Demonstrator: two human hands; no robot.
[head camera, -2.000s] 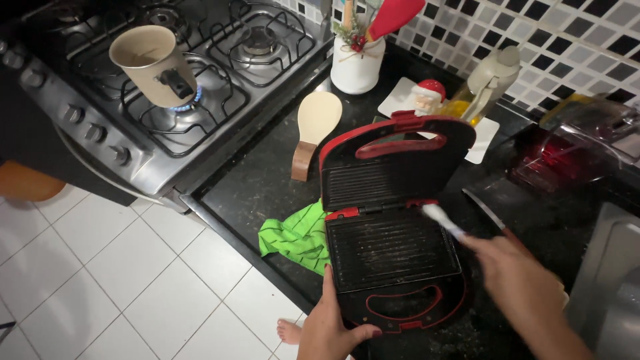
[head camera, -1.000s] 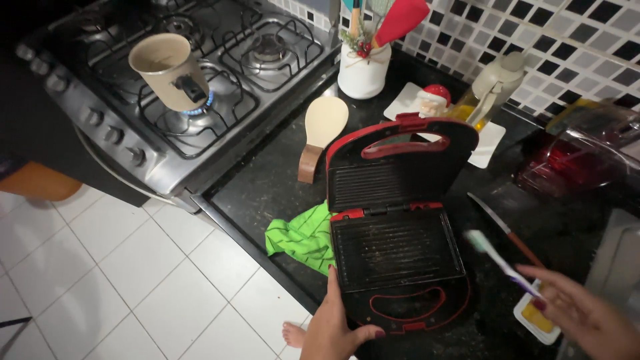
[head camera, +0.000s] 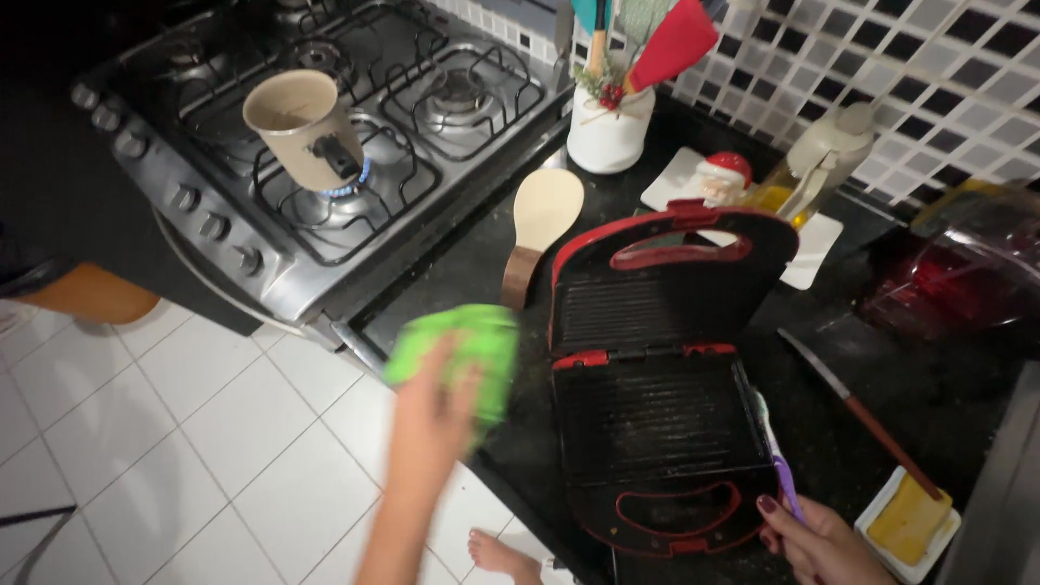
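Note:
A red and black sandwich grill (head camera: 662, 422) lies wide apart on the black counter, its ridged plates exposed and its lid tilted back. My left hand (head camera: 439, 390), blurred, grips a bright green cloth (head camera: 479, 349) left of the grill, near the counter's front edge. At the grill's lower right corner, my right hand (head camera: 812, 536) holds a toothbrush (head camera: 782, 471) with a purple handle, its bristle end beside the lower plate. A knife (head camera: 853, 398) with a brown handle lies to the right, its handle end over a small white tray (head camera: 946, 528) holding something yellow.
A beige pot (head camera: 301, 138) stands over a lit burner on the gas stove (head camera: 276, 280). Behind the grill are a spoon rest (head camera: 546, 203), a white utensil jar (head camera: 609, 134), a Santa figure (head camera: 721, 179) and an oil bottle (head camera: 812, 175). A clear container (head camera: 951, 276) stands at right.
My left hand has left the grill's edge and taken hold of the green cloth, which lay on the counter before. My right hand has brought the toothbrush down beside the lower plate.

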